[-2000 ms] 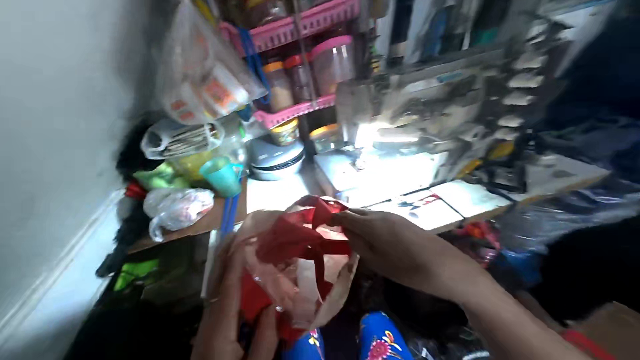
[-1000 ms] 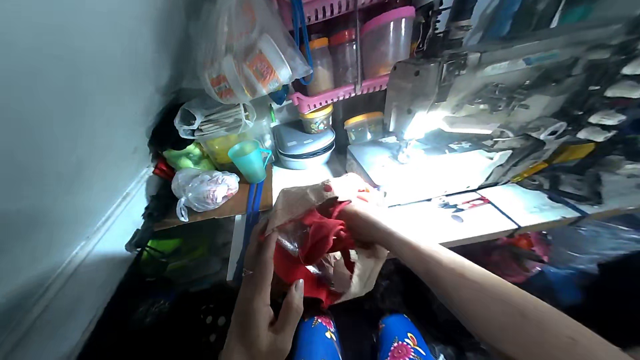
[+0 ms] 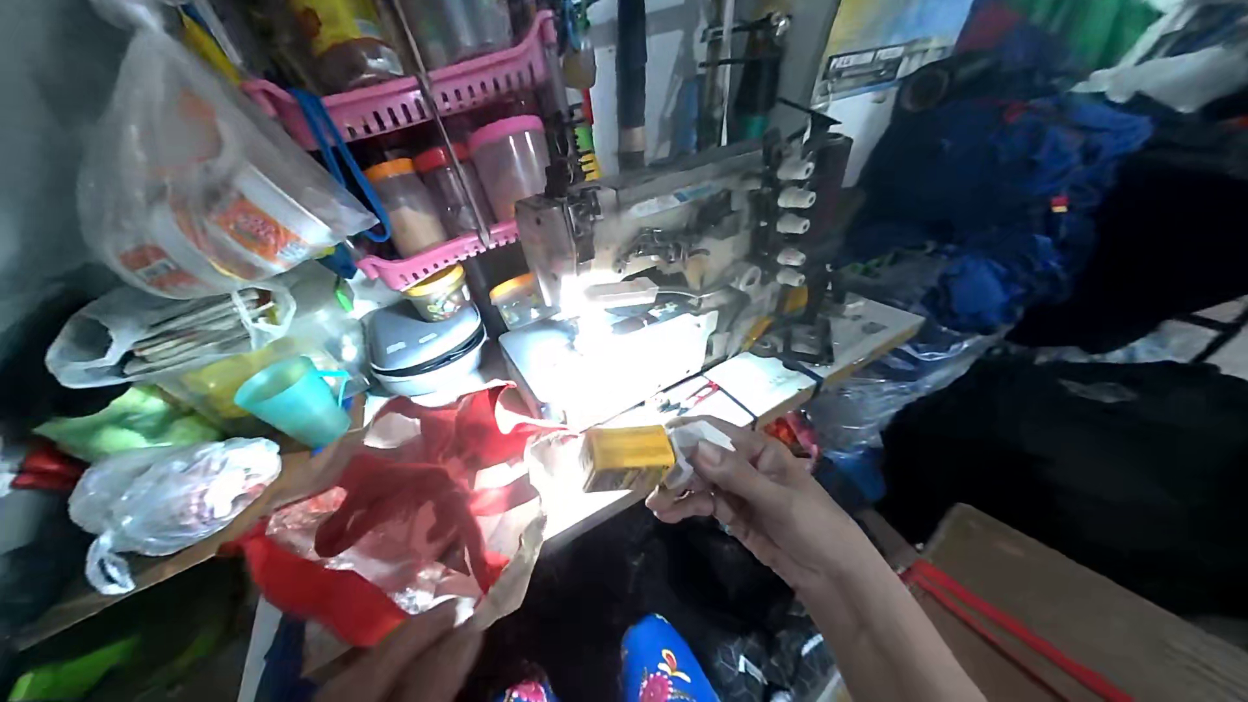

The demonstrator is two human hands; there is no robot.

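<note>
My right hand (image 3: 751, 492) grips a small yellow box (image 3: 629, 458) with whitish wrapping at both ends, held over the front edge of the sewing table. To its left, my left hand (image 3: 409, 653) holds the lower edge of an open brown paper bag (image 3: 522, 561). Red fabric strips (image 3: 409, 487) and clear plastic lie in the bag's mouth and hang over its side. The left fingers are partly blurred and cut off by the lower frame edge. Behind the box, a lit industrial sewing machine (image 3: 653, 234) stands on the table.
A turquoise cup (image 3: 294, 402), a knotted plastic bag (image 3: 180, 497) and a grey lidded container (image 3: 424, 341) are at the left. Pink baskets (image 3: 439, 93) of jars stand behind, beside a hanging plastic bag (image 3: 210, 185). Dark cloth (image 3: 1063, 458) and cardboard (image 3: 1082, 604) are at the right.
My right hand, earlier in the bag's mouth, is now to the right of it with the yellow box. The bag and my left hand are farther left in view.
</note>
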